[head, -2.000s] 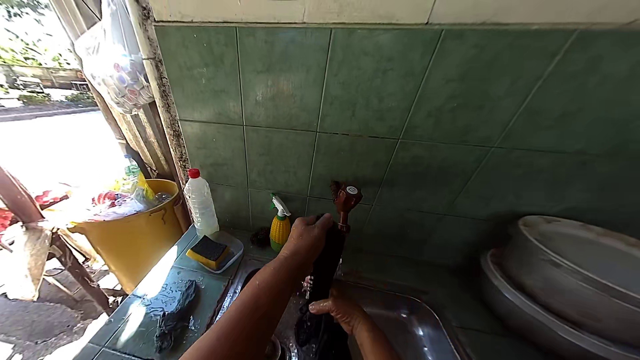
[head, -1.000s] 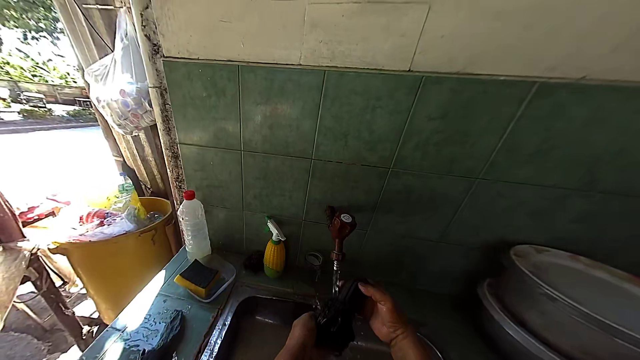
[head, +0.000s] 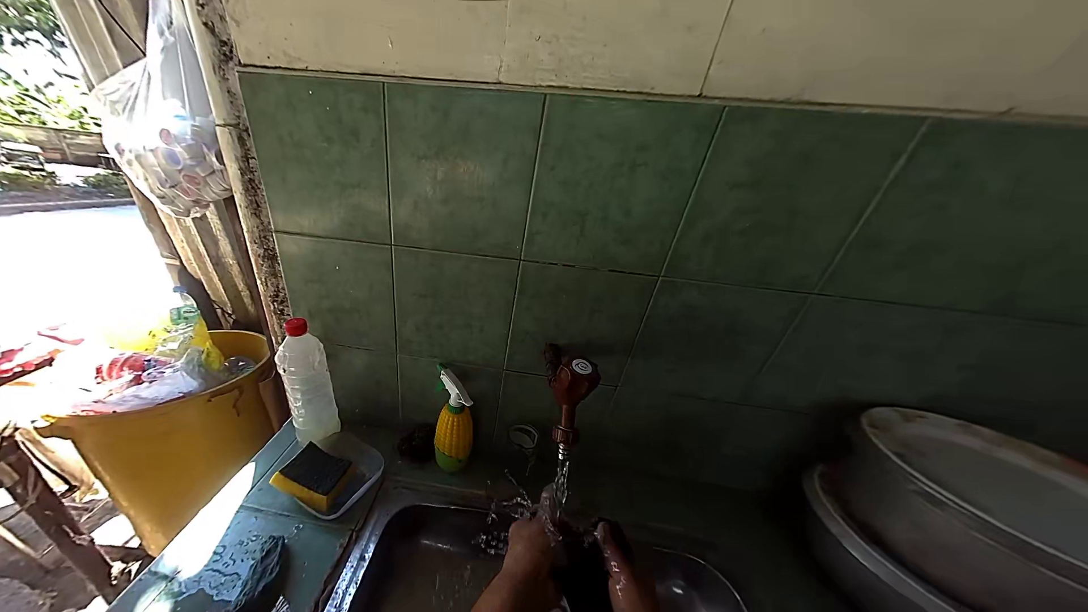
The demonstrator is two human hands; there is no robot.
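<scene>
Water runs from a red-brown faucet (head: 571, 387) on the green tiled wall and splashes over my left hand (head: 531, 544), just beneath the spout. My right hand (head: 622, 574) is close beside it, to the right. Between them is a dark, wet object (head: 585, 565), whose kind I cannot tell; both hands hold it over the stainless steel sink (head: 433, 520). Its lower part runs out of view at the bottom edge.
Left of the sink, a yellow and black sponge (head: 314, 478) lies in a plastic tray (head: 367, 480), near a red-capped bottle (head: 308, 382). A corn-shaped spray bottle (head: 454, 433) stands behind the sink. Large metal basins (head: 943, 493) are at right, a yellow bin (head: 161, 459) at left.
Both hands have stayed on the dark object; my left hand has moved up under the faucet's stream, and water now splashes widely off it. The view has tilted up since the earliest frame.
</scene>
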